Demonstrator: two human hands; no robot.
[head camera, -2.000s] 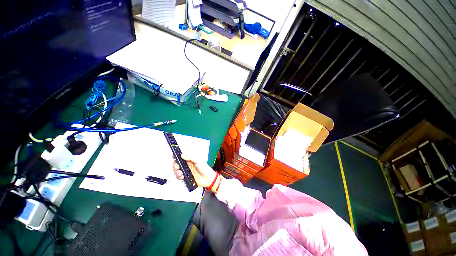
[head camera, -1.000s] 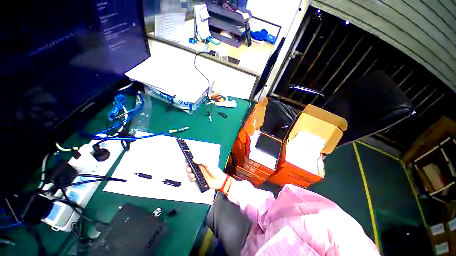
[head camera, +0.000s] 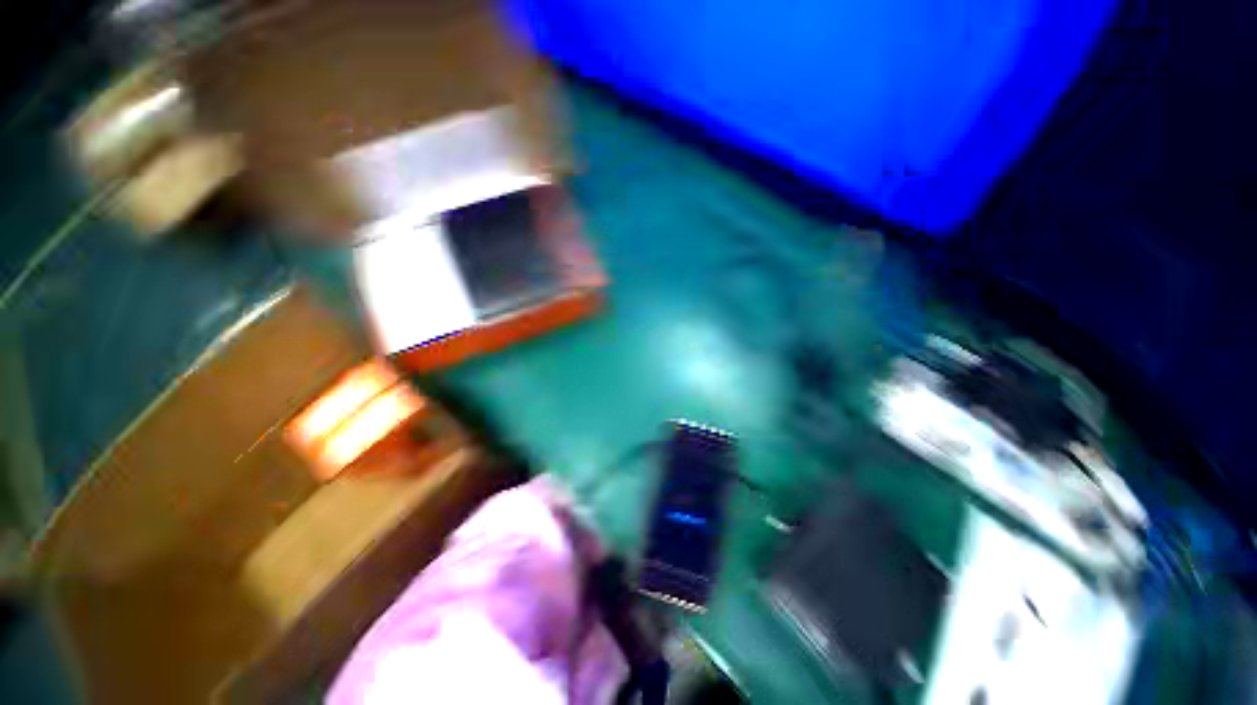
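Observation:
The picture is strongly blurred. A smartphone (head camera: 689, 517) with a dark screen and a small blue mark lies upright in the picture on the green bench, right of a pink sleeve (head camera: 483, 606) at the lower edge. No hand can be made out at the sleeve. My right hand is out of the picture. The dark set-top box (head camera: 855, 579) lies right of the phone. The white paper sheet (head camera: 1027, 620) lies at the lower right with small dark marks on it. The remote control cannot be made out.
An open orange retail box (head camera: 503, 331) with a white insert and dark unit stands on the bench's left. Below it is a large brown carton (head camera: 152, 523) with orange inside. A white power strip (head camera: 993, 441) lies right. A bright blue screen (head camera: 827, 83) stands behind.
The view has swung left, to the blue screen, phone and cartons. My right hand with the remote control has left the picture. The roller shutter and the two orange boxes at the right are gone from view.

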